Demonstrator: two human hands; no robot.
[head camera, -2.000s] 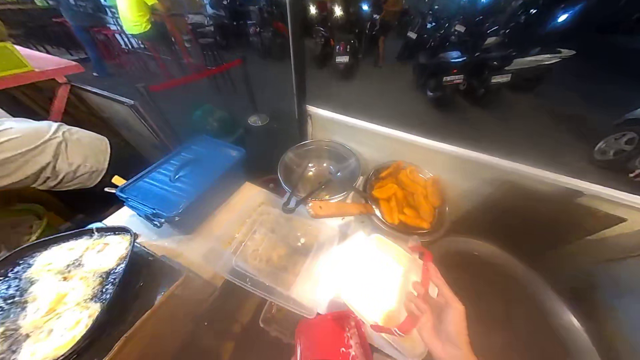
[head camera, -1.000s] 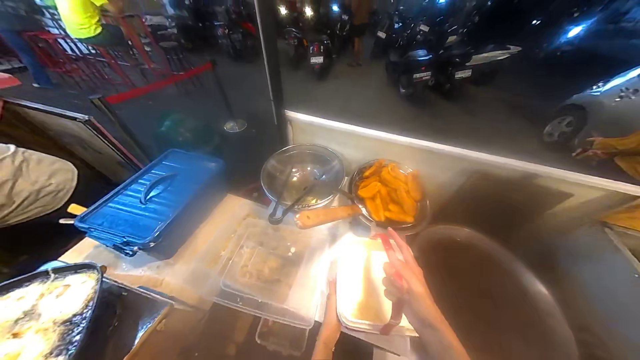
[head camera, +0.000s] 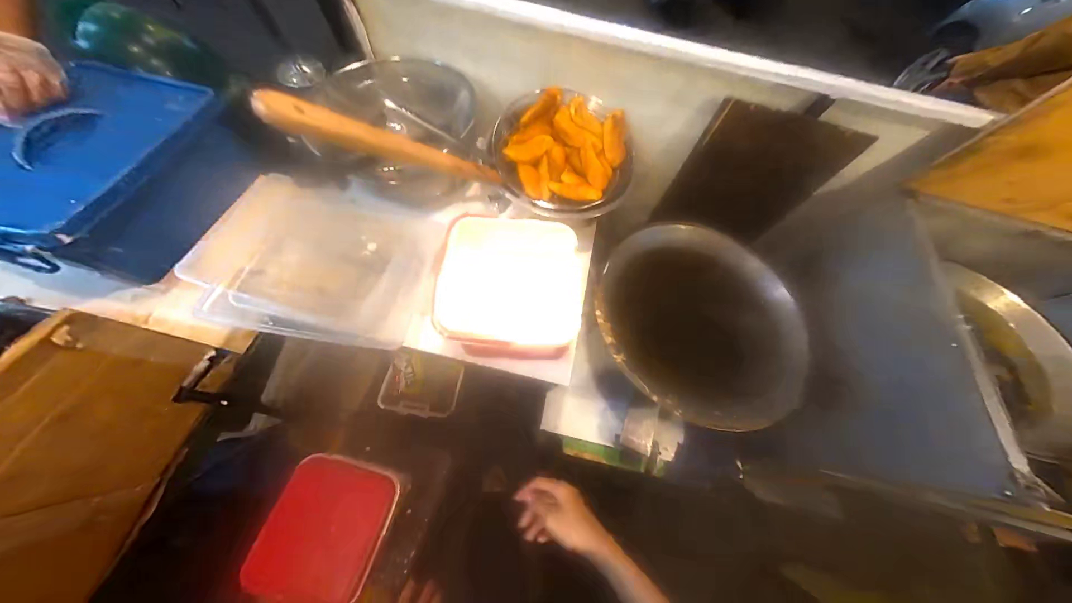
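Observation:
My right hand (head camera: 554, 512) hangs low at the bottom centre, fingers loosely curled, with nothing plainly in it. Only the fingertips of my left hand (head camera: 420, 591) show at the bottom edge, beside a red rectangular lid (head camera: 325, 529); whether they touch anything is unclear. Brightly lit, a rectangular container (head camera: 509, 283) with a reddish rim stands on a pale board. Clear plastic containers or lids (head camera: 310, 260) lie left of it. Behind are a bowl of orange fried wedges (head camera: 569, 146) and a glass bowl (head camera: 419, 92), with a wooden handle (head camera: 368, 138) across the glass bowl's front.
Right of the bright container sits a large dark pan (head camera: 703, 327). A blue lidded box (head camera: 100, 167) stands at left, another person's gloved hand (head camera: 29, 79) on it. Cardboard (head camera: 92, 444) fills the lower left. A second pan (head camera: 1005, 360) is at far right.
Both hands have moved away from the bright container, down toward the bottom edge. Another person's hand has appeared on the blue box. The view has tilted down and shifted.

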